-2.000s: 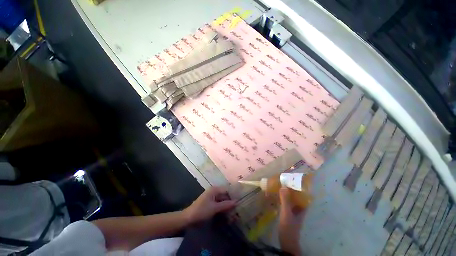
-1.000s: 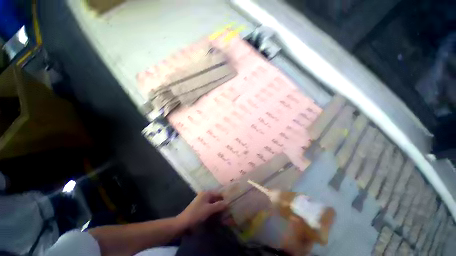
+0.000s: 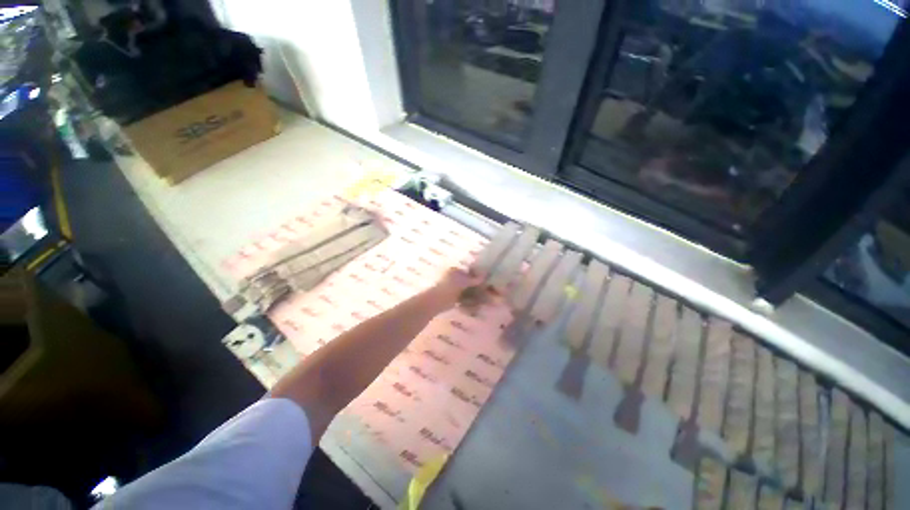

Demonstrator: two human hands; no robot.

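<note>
My left hand (image 3: 473,293) reaches across the pink printed sheet (image 3: 432,373) to the left end of the row by the window. Its fingers are closed at the near end of a beige-grey zipper strip (image 3: 496,250), which lies beside the other laid-out strips (image 3: 679,349). The fingers are small and blurred, and they hide the strip's near end. A fanned pile of strips (image 3: 324,251) lies on the far left of the pink sheet. My right hand and the glue bottle are out of the picture.
A cardboard box (image 3: 205,131) marked "SBS" stands at the table's far left. Metal brackets (image 3: 249,340) sit at the sheet's near edge and others (image 3: 427,190) at its far edge. Yellow tape (image 3: 426,482) marks the near corner. Dark-framed windows (image 3: 559,85) run behind.
The view has swung up towards the windows. My left hand has moved from the sheet's near corner to the row. The strip at that corner is gone from there; bottle and right hand have left view.
</note>
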